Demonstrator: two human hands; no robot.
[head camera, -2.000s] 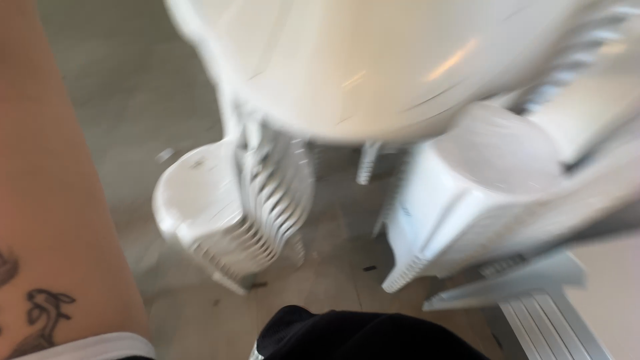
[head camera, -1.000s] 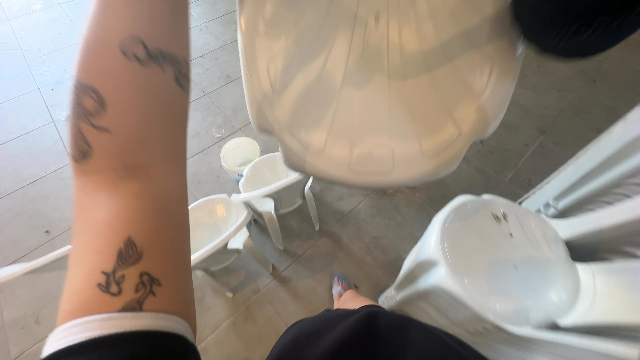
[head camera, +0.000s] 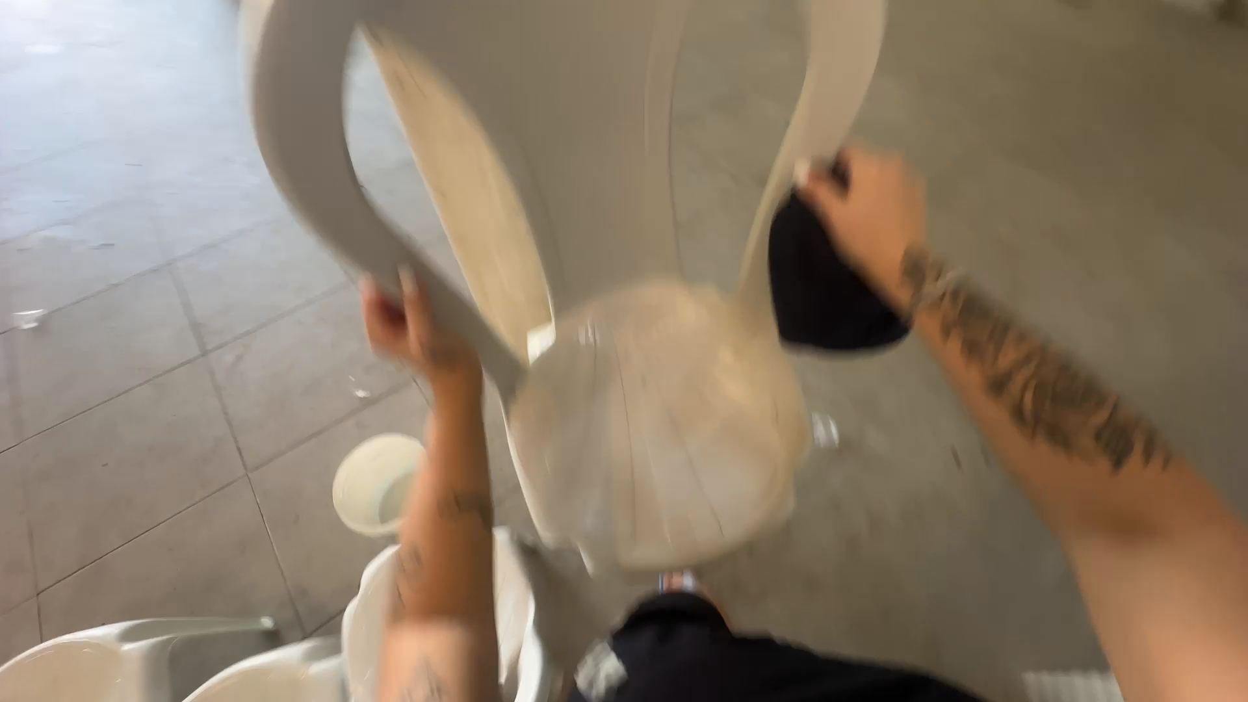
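A white plastic chair (head camera: 663, 439) is held up in front of me, its seat nearest my body and its backrest toward the top of the view. My left hand (head camera: 414, 327) grips the chair's curved side frame at the left. On the other side, my right hand (head camera: 863, 200) is closed on a black cloth (head camera: 829, 283) that hangs down beside the chair, at the chair's right side frame; whether its fingers also grip the frame cannot be told through the blur.
At the lower left stand several white plastic chairs (head camera: 73, 658), with a pale round bucket (head camera: 375, 485) just beyond them on the tiled floor (head camera: 127, 468). My foot shows below the held chair. Small bits of litter lie on the floor.
Both hands are now in view on either side of the chair; one second ago only my left forearm showed, with a black item at upper right. The chair's backrest has come into view.
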